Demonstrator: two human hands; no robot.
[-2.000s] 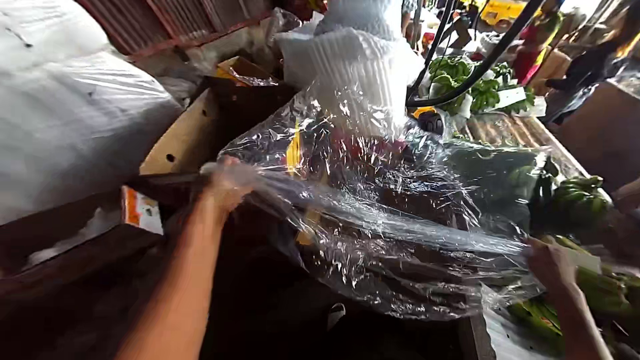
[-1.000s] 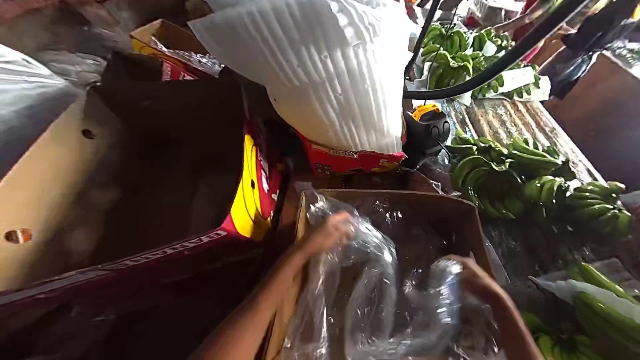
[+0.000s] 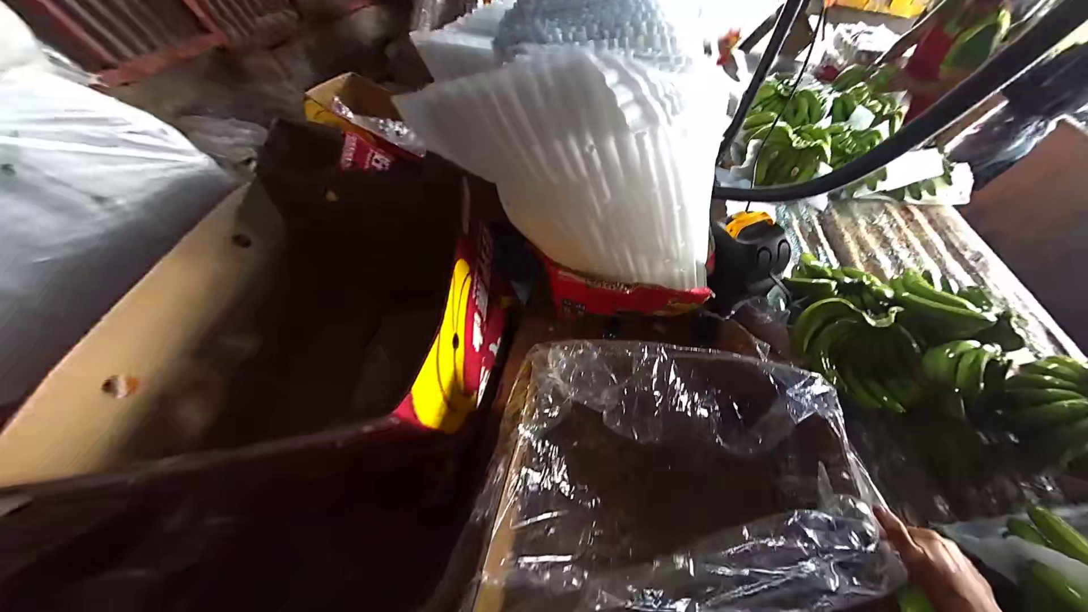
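Note:
A cardboard box (image 3: 501,518) stands at the lower middle, with a clear plastic liner (image 3: 663,399) spread inside it and folded over its rim. My right hand (image 3: 939,565) is at the box's right edge, its fingers against the film; whether they pinch it I cannot tell. My left hand is out of view. Just behind the box, corrugated white foam sheets (image 3: 595,170) stand in a red carton (image 3: 629,296). Bunches of green bananas (image 3: 867,348) lie to the right of the lined box.
A large open carton (image 3: 161,340) with a yellow and red side fills the left. Behind it sits a smaller carton (image 3: 348,106). A thick black hose (image 3: 892,153) arcs over the upper right. A corrugated metal surface (image 3: 901,246) and more bananas (image 3: 790,127) lie at the right.
The clear film, stretched between both hands two seconds ago and gathered over the box one second ago, now lines the box. My left hand has left the view. My right hand has moved to the box's right edge.

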